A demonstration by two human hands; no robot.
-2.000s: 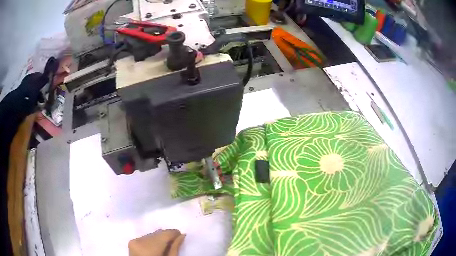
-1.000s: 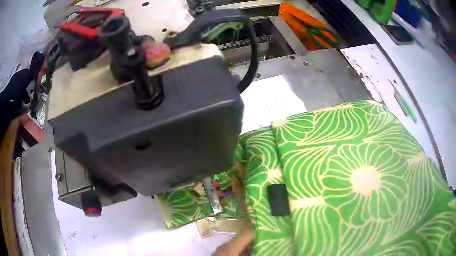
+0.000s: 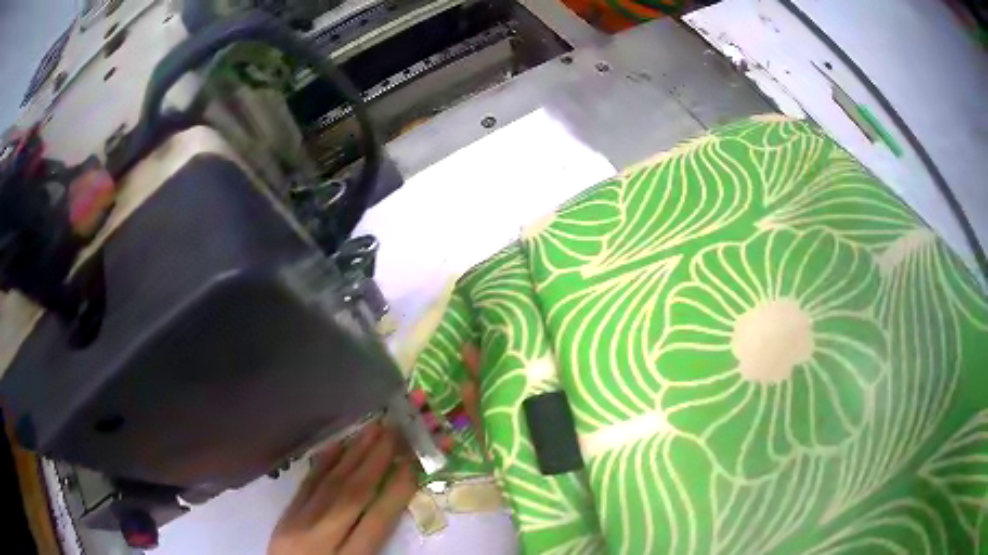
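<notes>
The green floral bag (image 3: pixel 748 358) lies flat over the right of the machine bed, with a small black patch (image 3: pixel 553 434) near its left edge. Its narrow green part reaches the metal presser foot (image 3: pixel 416 431), where small pink and purple bits show. My left hand (image 3: pixel 345 499) is just left of the foot, fingers lowered and close together; their tips are partly hidden by the machine head. Of my right hand (image 3: pixel 469 374), only a bit of finger shows between the green folds; the rest is hidden by the bag.
The dark machine head (image 3: pixel 195 336) fills the left, with a red button (image 3: pixel 139 528) low down. Tan guides (image 3: pixel 475 497) sit on the white sheet (image 3: pixel 477 222) below the foot. A green-handled tool (image 3: pixel 867 121) lies on the white table at upper right.
The view has moved closer and turned, so the machine head sits further left. My left hand is now beside the presser foot. The bag still lies at the right.
</notes>
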